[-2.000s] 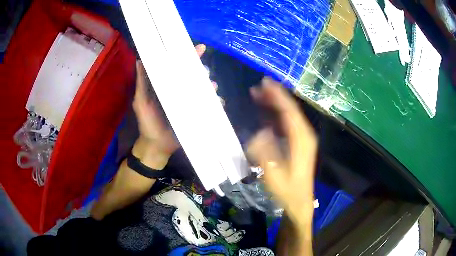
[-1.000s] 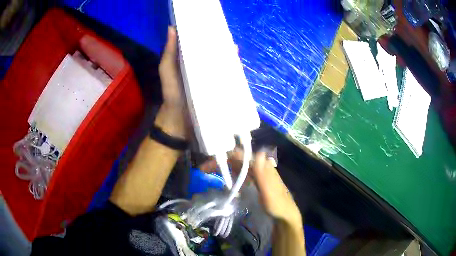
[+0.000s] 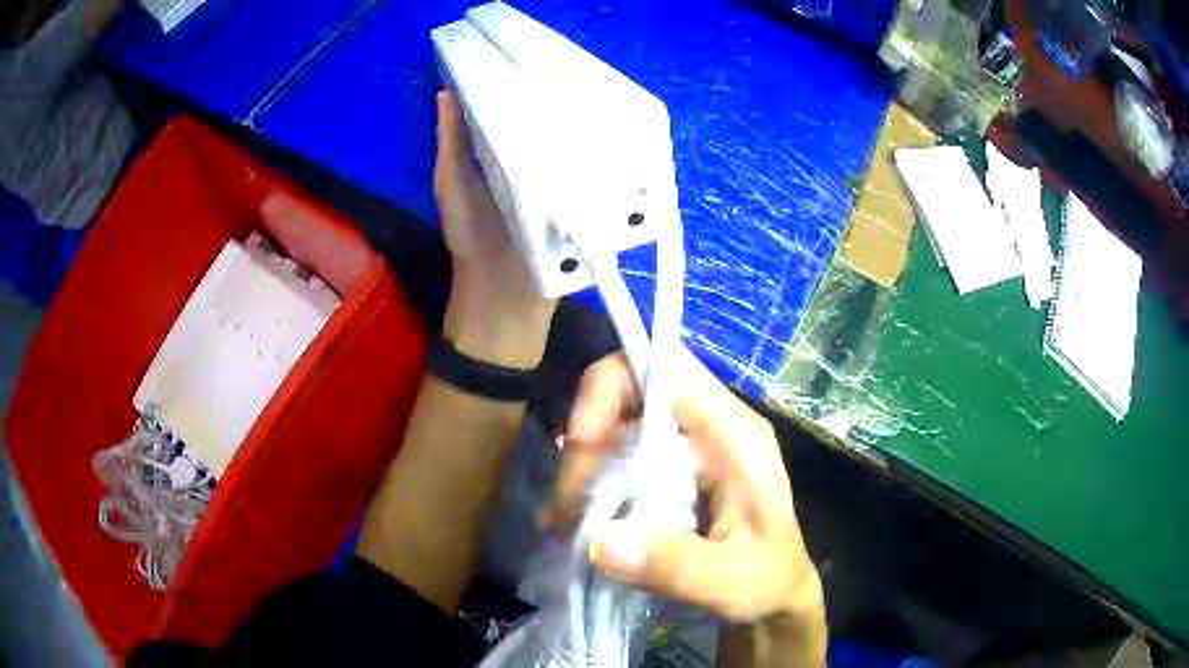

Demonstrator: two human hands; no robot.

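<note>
A pair of white power strips (image 3: 561, 131) is held side by side over the blue bench edge, with the cord ends tilted toward me and a dark round hole on each end. My left hand (image 3: 489, 248) grips the strips from the left and beneath; its fingers are partly hidden. White power cords (image 3: 639, 313) run down from the strip ends into a coiled bundle in clear plastic wrap (image 3: 613, 613). My right hand (image 3: 704, 509) is closed around the cords at the top of this bundle.
A red tote (image 3: 280, 483) at left holds stacked white strips (image 3: 241, 346) and coiled cords (image 3: 150, 502). The blue bench sheeting (image 3: 769, 157) meets green matting (image 3: 991, 379) with white pads (image 3: 958, 215) and a spiral notebook (image 3: 1095, 307). A person's grey sleeve (image 3: 59, 118) is at upper left.
The strips have tilted so their cord ends face me. My right hand has moved from open beside the strips to closed around the cords. The red tote appears lower and further right in view.
</note>
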